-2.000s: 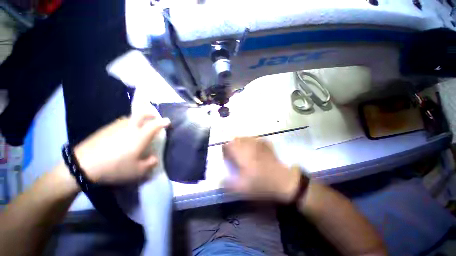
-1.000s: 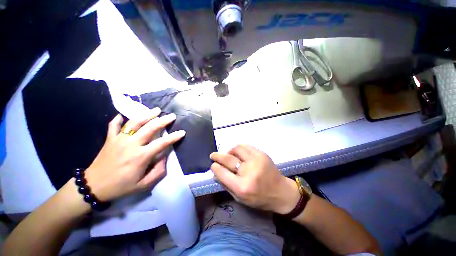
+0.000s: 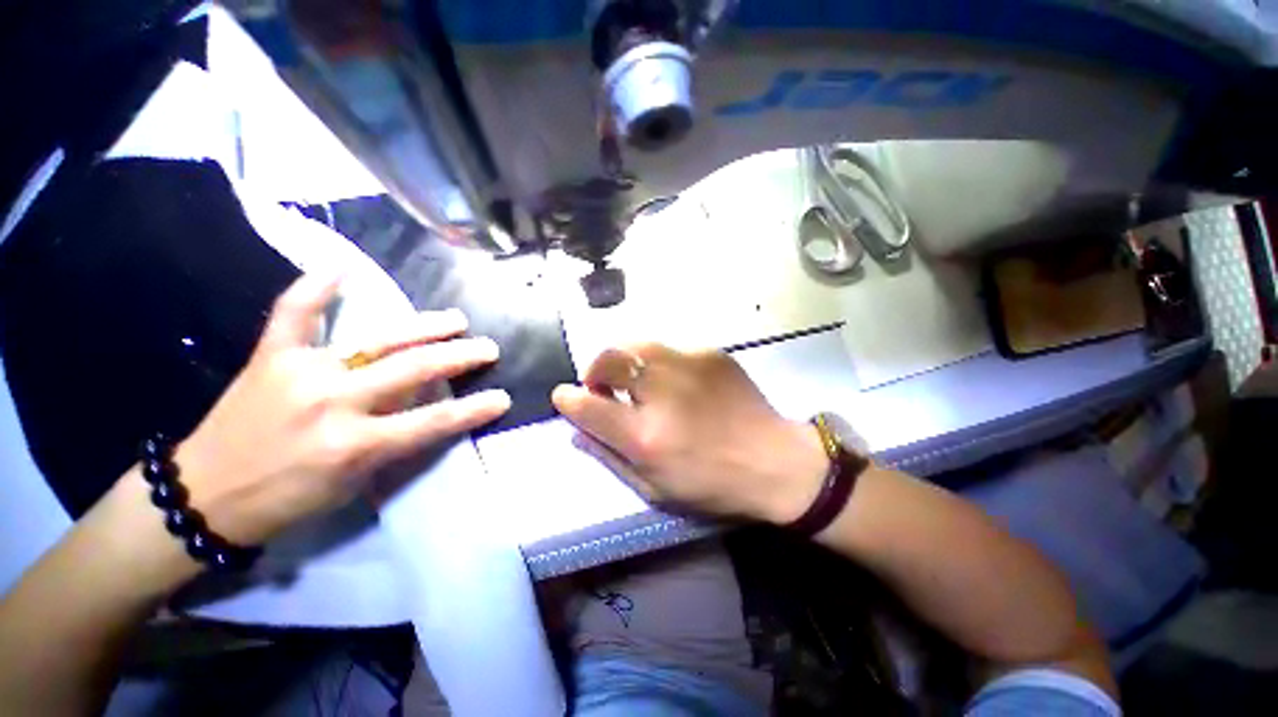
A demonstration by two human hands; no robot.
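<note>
A small black fabric piece point(image 3: 516, 343) lies flat on the machine bed, its upper part by the presser foot point(image 3: 603, 284) in bright light. My left hand point(image 3: 351, 399) rests flat with fingers spread on the pale strip and the black piece's left part. My right hand point(image 3: 687, 427) holds the black piece's lower right corner between thumb and fingertips. A large fabric panel, black side point(image 3: 126, 322) and pale backing point(image 3: 470, 602), lies at left and hangs over the front edge. The needle tip is hard to make out in the glare.
The white Jack machine head point(image 3: 869, 98) spans the top. Silver scissors point(image 3: 855, 217) lie on the bed under its arm. A brown tray or phone point(image 3: 1068, 297) lies at the right. The table's front edge point(image 3: 897, 462) runs below my right hand. Pale cloth point(image 3: 1079, 532) shows below it.
The black piece has moved up toward the presser foot, with both hands moving along with it. Compared with the earliest frame, my right hand has come to the piece's corner. The view has shifted.
</note>
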